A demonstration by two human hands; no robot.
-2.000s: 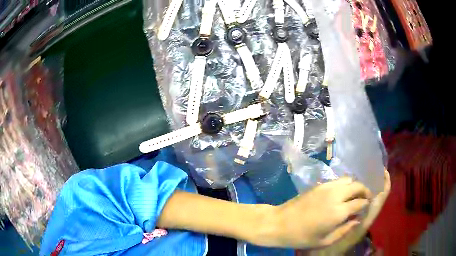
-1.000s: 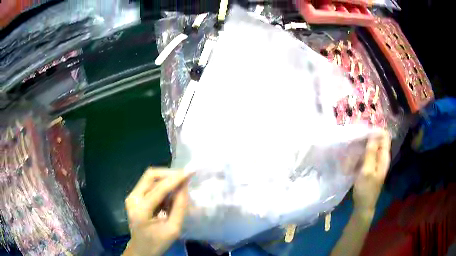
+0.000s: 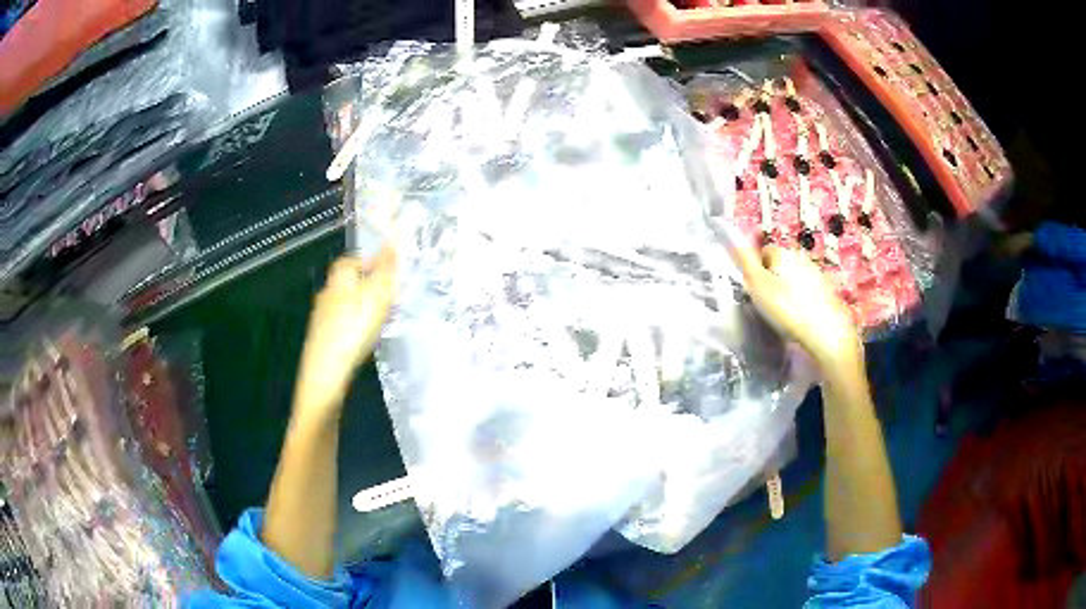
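Observation:
A clear plastic film sheet (image 3: 524, 393) with strong white glare lies over the loaded tray in front of me and hides most of it. Pale straps show at its edges, such as one strap (image 3: 384, 494) at the lower left. My left hand (image 3: 355, 303) is at the film's left edge, blurred. My right hand (image 3: 800, 303) is at the film's right edge, fingers pointing inward. Whether either hand pinches the film or only rests on it cannot be told.
A pink-red loaded tray (image 3: 875, 280) lies to the right, with an orange-red tray (image 3: 941, 113) beyond it. Film-covered strapped parts (image 3: 72, 476) lie at the lower left. Layered grey sheets (image 3: 107, 131) are at the upper left. Another person's blue sleeve (image 3: 1058, 280) is at the far right.
The film has come down flatter and spreads farther over the tray. Both my hands have moved forward along its sides. The earlier uncovered black discs and straps are now mostly hidden.

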